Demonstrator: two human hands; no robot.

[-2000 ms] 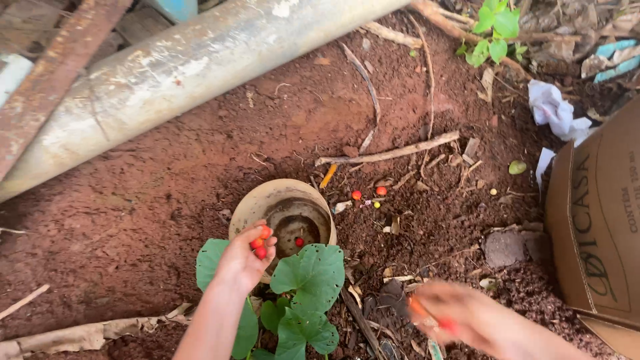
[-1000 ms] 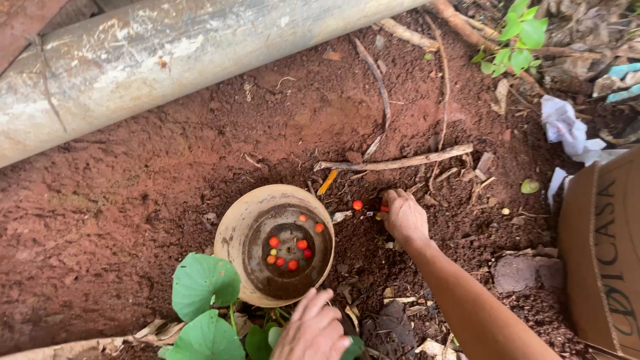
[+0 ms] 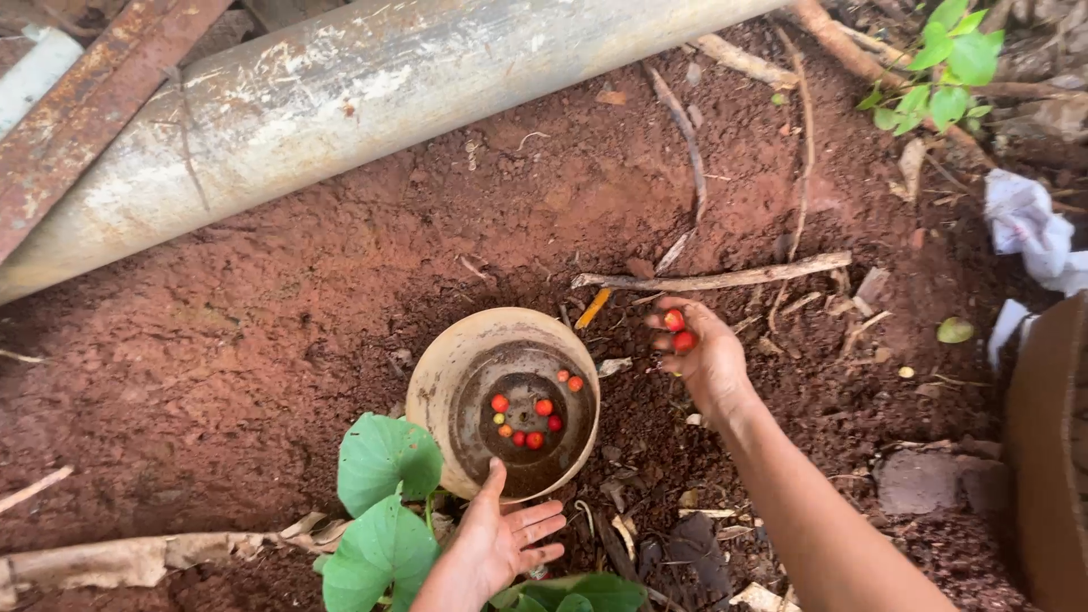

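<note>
A beige plastic pot (image 3: 433,387), dirty inside, stands on the reddish soil with several small red and orange fruits (image 3: 543,407) and a tiny yellowish one (image 3: 499,418) at its bottom. My left hand (image 3: 501,535) is palm up with fingers apart at the pot's near rim, holding nothing; its thumb overlaps the rim. Right of the pot, my right hand (image 3: 701,348) holds red fruits (image 3: 683,342) in its partly curled fingers, just above the soil. Part of a small yellowish thing shows under those fingers.
Green heart-shaped leaves (image 3: 387,463) grow beside the pot. A stick (image 3: 722,279) lies beyond my right hand. A thick pipe (image 3: 340,102) crosses the top, under a rusty metal bar (image 3: 93,110). At right are a cardboard box (image 3: 1050,450) and crumpled white paper (image 3: 1033,225).
My right hand, at the soil a second ago, has lifted and turned, showing red fruits in its fingers. The left hand, which held red fruits two seconds ago, is empty with its palm turned up.
</note>
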